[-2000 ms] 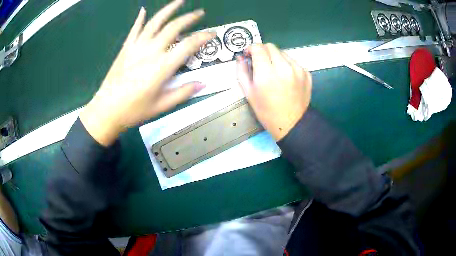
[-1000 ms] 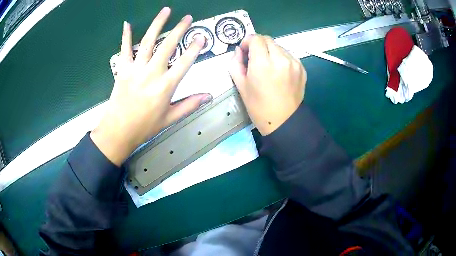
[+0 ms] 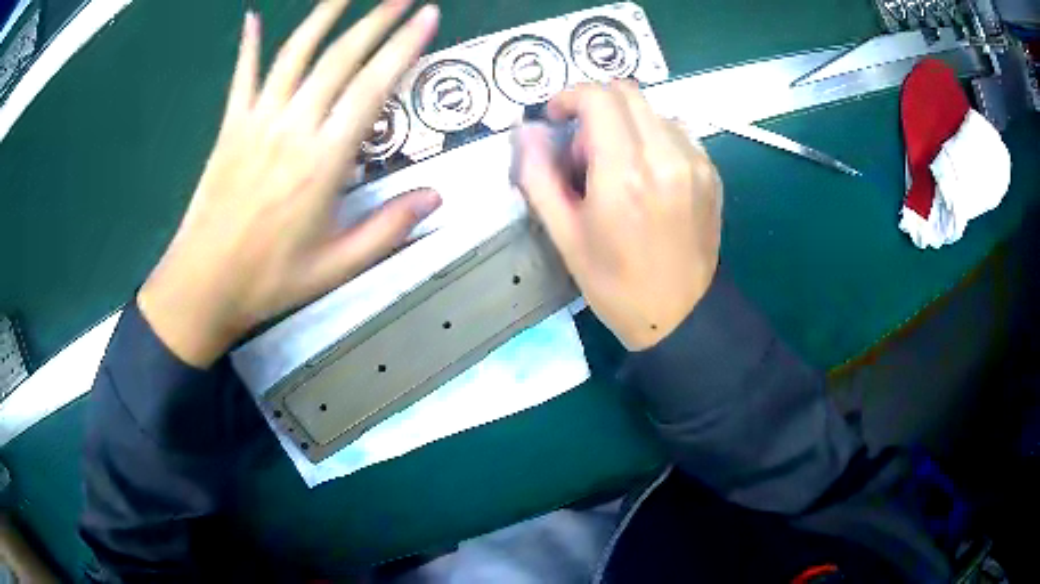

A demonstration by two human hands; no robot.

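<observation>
The four-ring unit (image 3: 528,71) lies at the top centre, its four round rings in a row. My left hand (image 3: 285,188) is open with fingers spread over its left end and the white strip. My right hand (image 3: 627,205) is curled just below the unit's right half, thumb near index finger. The fingertips are blurred, and I cannot tell whether they pinch a small part. The flat grey plate (image 3: 416,348) with several small holes lies tilted on white paper (image 3: 502,394) in front of me. Its right end is partly behind my right hand.
A pointed silver tool (image 3: 793,147) lies to the right, its left end by the white strip (image 3: 758,100). A red-and-white cloth item (image 3: 952,154) lies at the right. Metal parts (image 3: 929,16) stand at the top right on the green surface (image 3: 787,251).
Compared with one second ago, my left hand has moved left, uncovering more rings. The unit sits further right in view. My right hand stays curled by its lower edge. The view has shifted.
</observation>
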